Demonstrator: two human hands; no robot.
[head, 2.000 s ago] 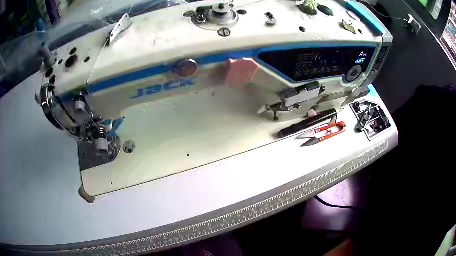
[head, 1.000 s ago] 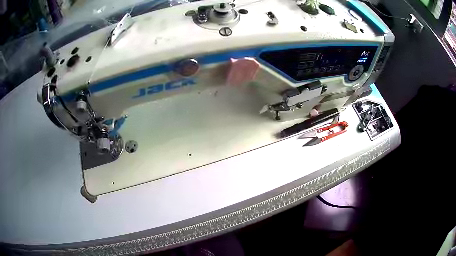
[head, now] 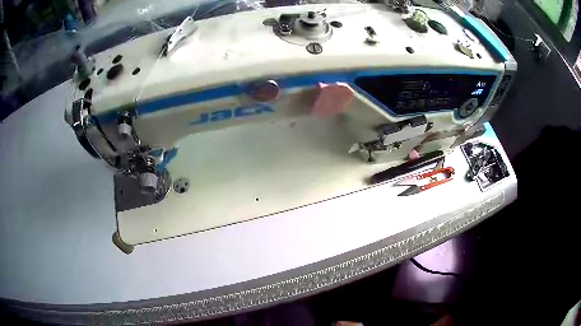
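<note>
The white lockstitch machine (head: 223, 70) with a blue stripe and "JACK" lettering stands across the white table. Its presser foot and needle area (head: 148, 181) is at the left end, over the shiny needle plate (head: 130, 196); no cloth shows there. Orange-red thread snips (head: 436, 180) lie beside a black pen-like tool (head: 408, 168) on the right part of the machine bed. My left hand is not in view. Small skin-toned patches show at the bottom edge; one may be part of my right hand (head: 433, 320), but it is cut off and unclear.
A dark parts tray (head: 486, 167) with metal bits sits at the table's right corner. A tape measure (head: 306, 274) runs along the front edge. Clear plastic sheeting (head: 127, 25) lies behind the machine. A large black mass (head: 548, 223) is at right.
The view has shifted, so the machine and table sit farther right and most of the machine slightly lower. A second small skin-toned patch now shows at the bottom edge. The snips and tool stay in place.
</note>
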